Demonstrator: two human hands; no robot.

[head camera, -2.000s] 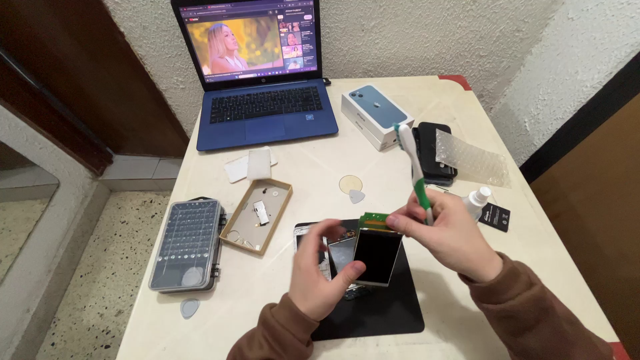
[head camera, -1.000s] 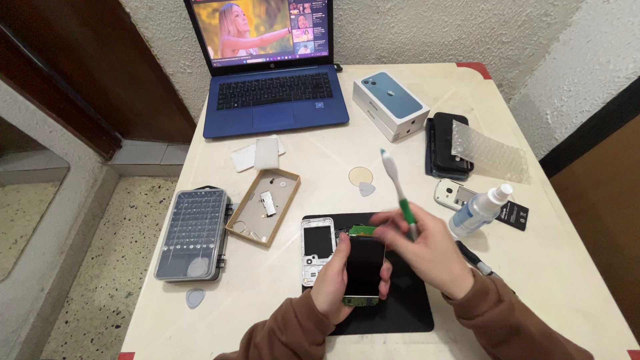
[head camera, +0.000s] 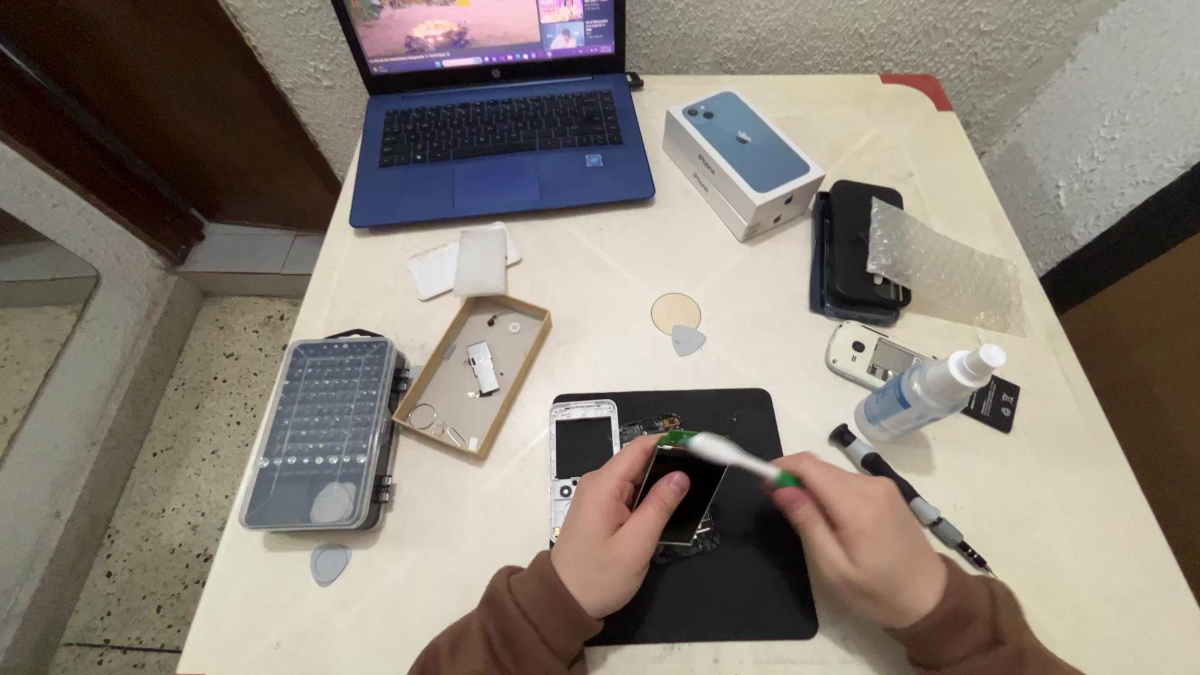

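My left hand (head camera: 619,525) grips a phone display module (head camera: 692,487) with a green circuit board edge (head camera: 677,439) at its top, tilted above a black mat (head camera: 750,591). In my right hand (head camera: 862,530) is a green and white toothbrush (head camera: 736,457); its blurred head is at the green board's edge. A white phone frame (head camera: 583,448) lies on the mat, partly behind my left hand. Other dark phone parts (head camera: 656,427) show behind and below the display.
Left are a clear-lidded bit case (head camera: 323,431) and a cardboard tray (head camera: 532,361) with small parts. Right are a spray bottle (head camera: 914,398), a screwdriver (head camera: 905,492), a phone back housing (head camera: 848,352) and a battery (head camera: 994,403). Behind stand a laptop (head camera: 502,178) and a phone box (head camera: 745,164).
The toothbrush was upright, away from the display; now its head has come down to the green board edge. My left hand has taken hold of the display, which both hands were touching two seconds ago.
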